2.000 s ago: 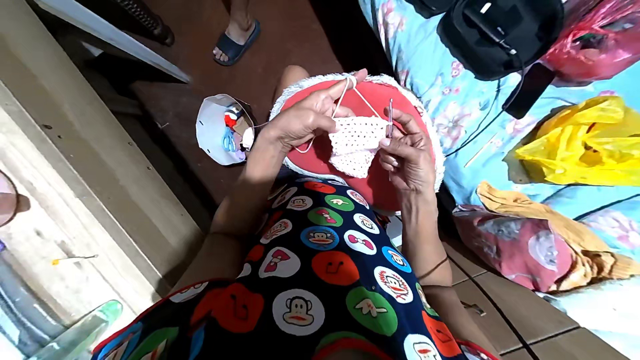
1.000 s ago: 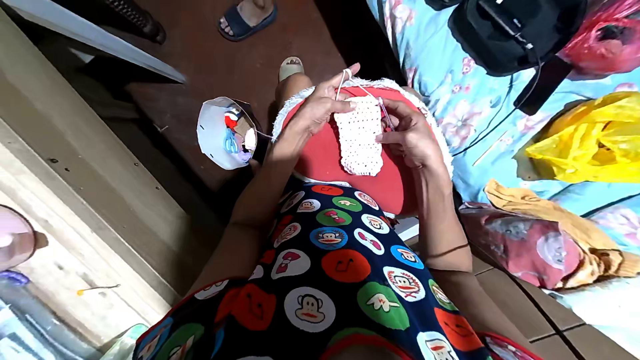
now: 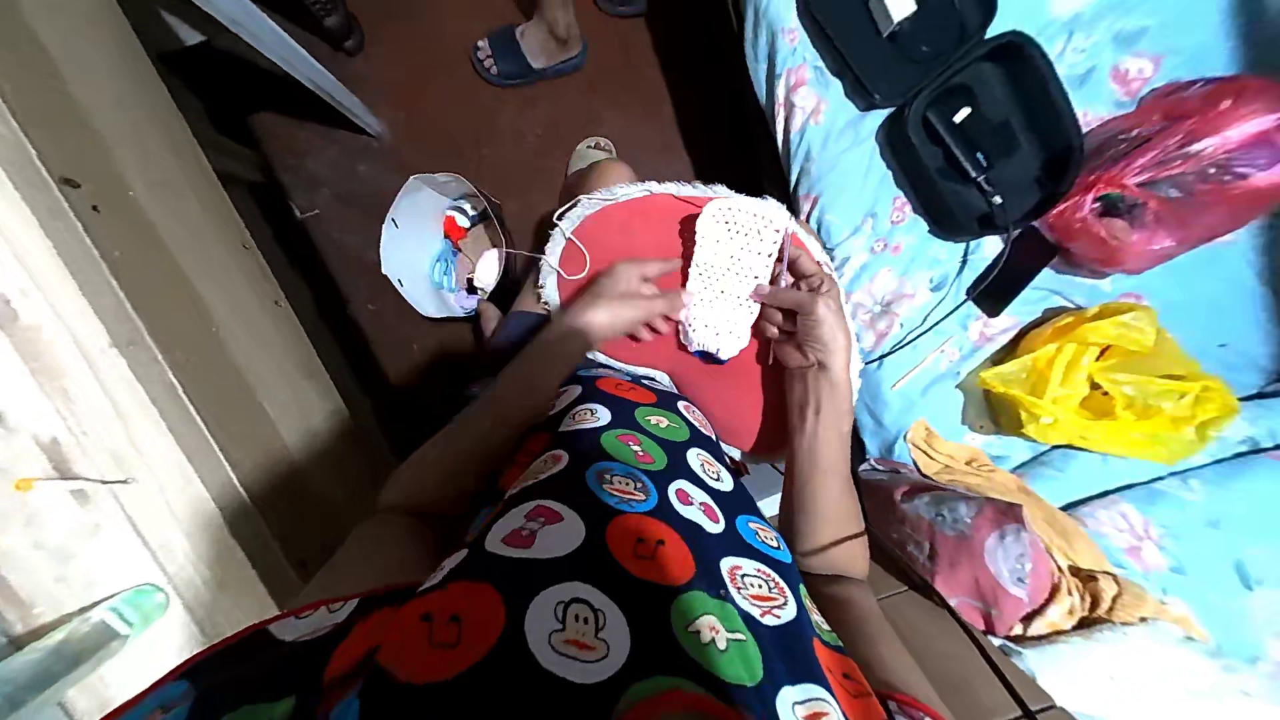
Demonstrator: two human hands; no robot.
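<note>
A white crocheted piece (image 3: 732, 270) lies upright over a red round cushion (image 3: 640, 235) with a fringed white edge on my lap. My right hand (image 3: 805, 308) pinches its right edge, with a thin crochet hook (image 3: 785, 258) held along that side. My left hand (image 3: 628, 300) is at the piece's lower left edge, fingers spread and slightly blurred; whether it touches the piece I cannot tell. White yarn (image 3: 575, 240) loops loosely over the cushion's left side and runs to a white container (image 3: 415, 245) holding coloured yarn.
At the right, a flowered bed sheet (image 3: 880, 290) bears a black case (image 3: 985, 135), a red plastic bag (image 3: 1165, 180), a yellow plastic bag (image 3: 1110, 385) and an orange cloth (image 3: 970, 465). Another person's sandalled foot (image 3: 545, 45) stands on the floor. A wooden ledge (image 3: 150, 300) runs along the left.
My left hand has come down from the top of the crocheted piece to its lower left side, letting go of the yarn it held up. The yarn now lies slack on the cushion.
</note>
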